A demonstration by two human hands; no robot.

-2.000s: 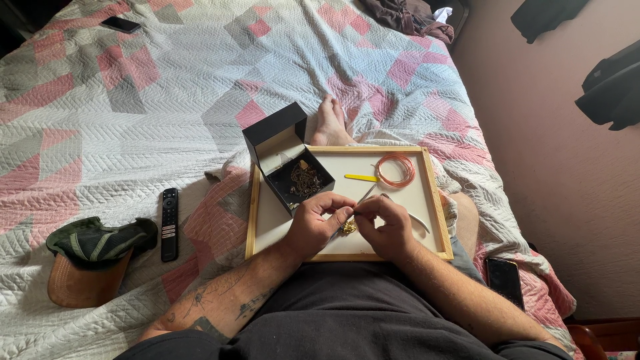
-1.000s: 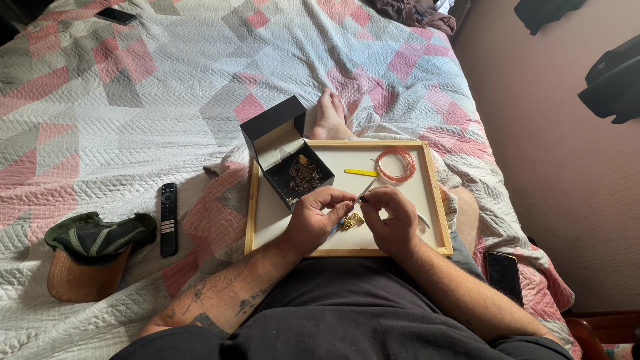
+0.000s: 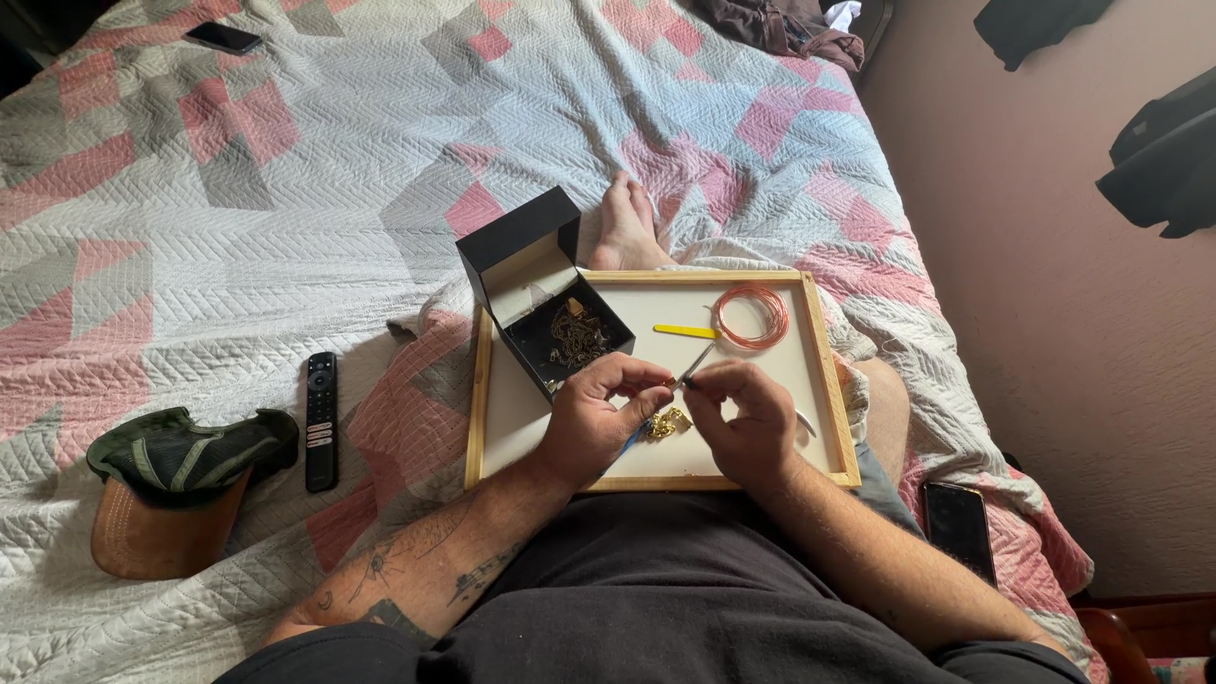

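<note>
A wood-framed white board [image 3: 589, 483] lies across my lap. Over its middle, my left hand [image 3: 608, 408] and my right hand [image 3: 746, 413] come close together with pinched fingertips. At the fingertips is a small piece, too small to make out; a thin metal tool [image 3: 703, 359] points up and away beside it. Gold-coloured chain [image 3: 668, 425] rests on the board between my hands. A blue strip or handle [image 3: 635, 437] shows beside my left hand. Behind that hand, an open black box [image 3: 518, 247] holds tangled dark chains [image 3: 578, 332]. A coil of copper-coloured wire [image 3: 750, 318] lies near a yellow stick [image 3: 685, 332].
On the quilt to the left are a cap [image 3: 171, 532] and a remote control [image 3: 321, 423]. One phone [image 3: 959, 532] lies at my right, another phone [image 3: 223, 38] at the far left. A bare foot [image 3: 627, 228] rests beyond the board. A curved pale item [image 3: 807, 424] lies right of my right hand.
My hands stay over the board with small finger movements. The thin tool at the fingertips now points more to the upper right.
</note>
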